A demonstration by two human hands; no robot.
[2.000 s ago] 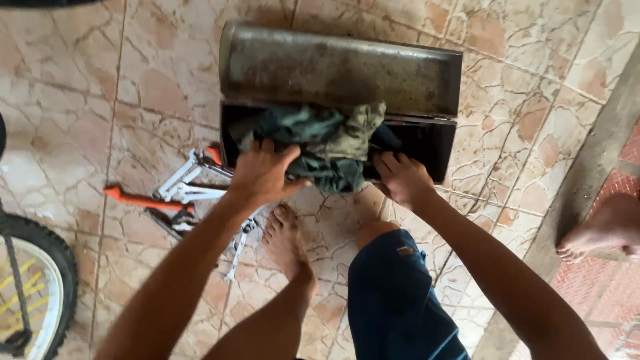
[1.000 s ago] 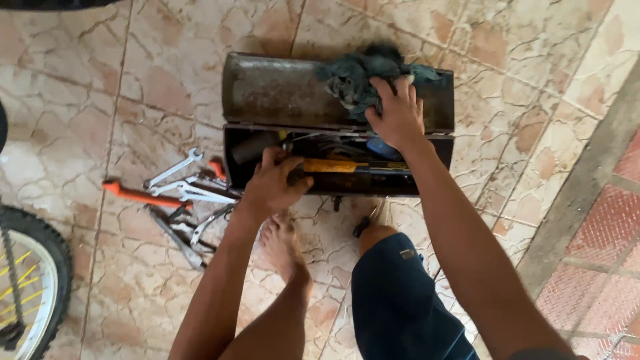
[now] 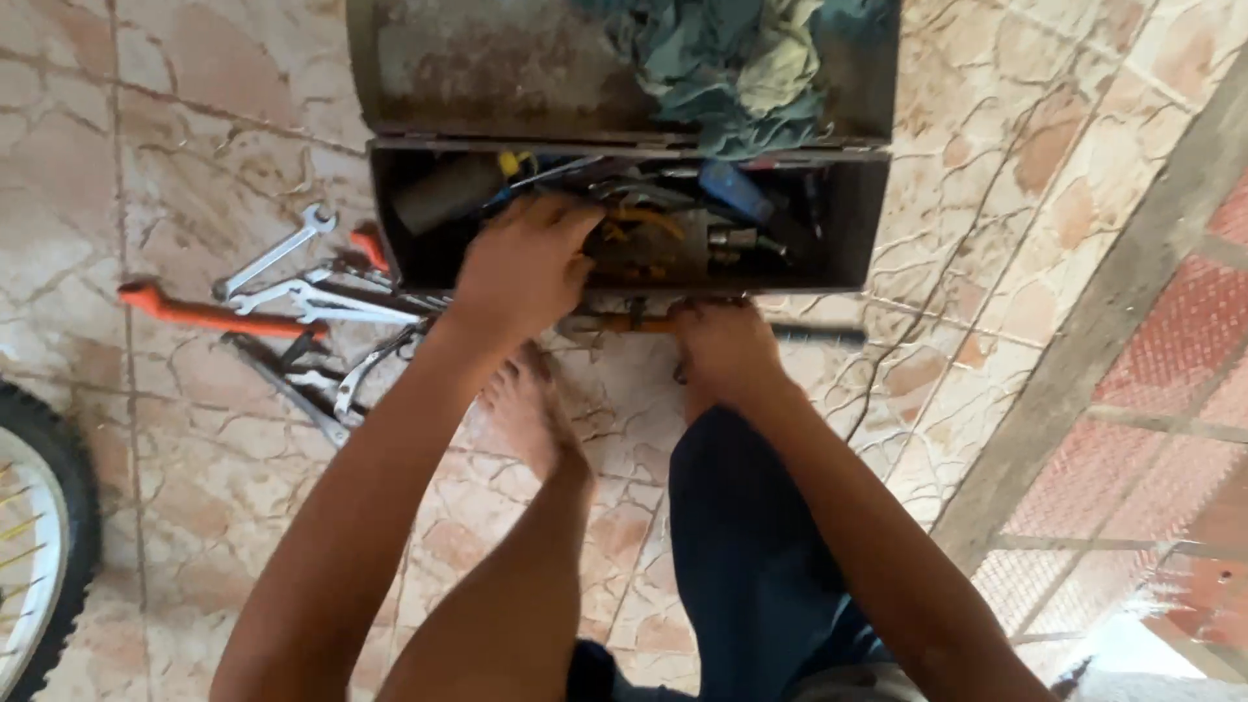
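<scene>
An open metal toolbox (image 3: 624,291) lies across the upper middle, with assorted tools inside. My left hand (image 3: 526,258) reaches over its front wall into the left half; the fingers are partly blurred, and whether they grip anything cannot be told. In front of the box my right hand (image 3: 726,341) is closed around a hammer with an orange and black handle (image 3: 814,335), low over the floor. A green-grey rag with a pale part (image 3: 721,73) is heaped on the opened lid (image 3: 487,68). Inside are a blue-handled tool (image 3: 736,190), a metal socket (image 3: 731,237) and a dark cylinder (image 3: 444,195).
Several open-end wrenches (image 3: 278,252) and an orange-handled tool (image 3: 219,315) lie on the tiled floor left of the box. A bicycle wheel (image 3: 49,526) stands at the left edge. My bare foot (image 3: 526,409) is just before the box. A raised threshold (image 3: 1063,351) runs along the right.
The rag came out of the box onto the lid, and my right hand has let it go. The hammer, over the box a second ago, is now in front of it in my right hand.
</scene>
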